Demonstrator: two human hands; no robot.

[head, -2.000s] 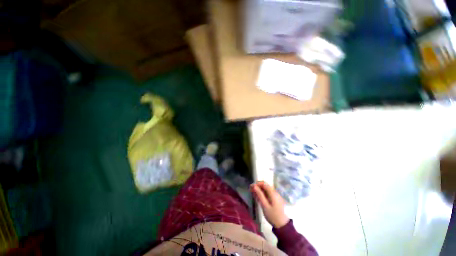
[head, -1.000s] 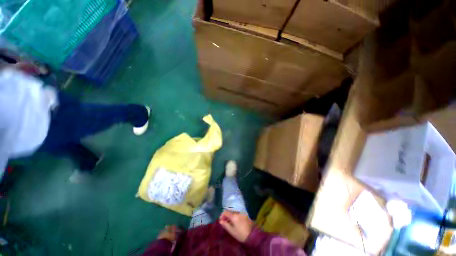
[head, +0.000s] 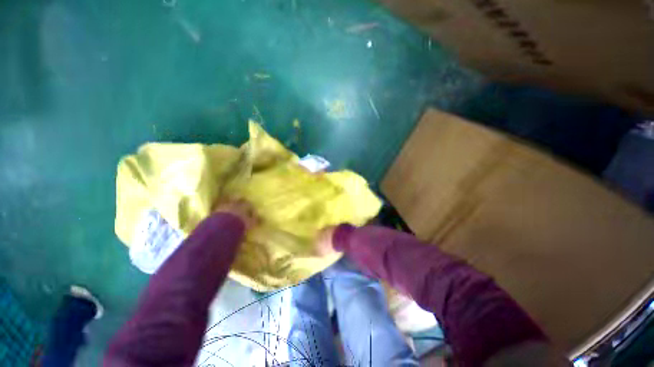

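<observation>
The yellow woven sack (head: pixel 287 193) is in front of me above the green floor, crumpled and spread wide. A whitish speckled patch (head: pixel 154 240) shows on its left side, and a small white piece shows at its upper edge. My left hand (head: pixel 235 211) is at the sack's middle, blurred, its fingers hidden in the folds. My right hand (head: pixel 327 240) grips the sack's lower right part, its fingers mostly hidden by the material.
A closed brown carton (head: pixel 523 215) stands close on the right. A larger carton (head: pixel 531 36) is at the upper right. Another person's shoe (head: pixel 86 301) and dark trouser leg are at the lower left, near a green crate (head: pixel 16 322). Green floor (head: pixel 179 72) spans the upper left.
I have bent down over the sack, and both hands have moved from near my lap onto it. The sack's opening part is now spread and crumpled. The other person shows only at the lower left edge.
</observation>
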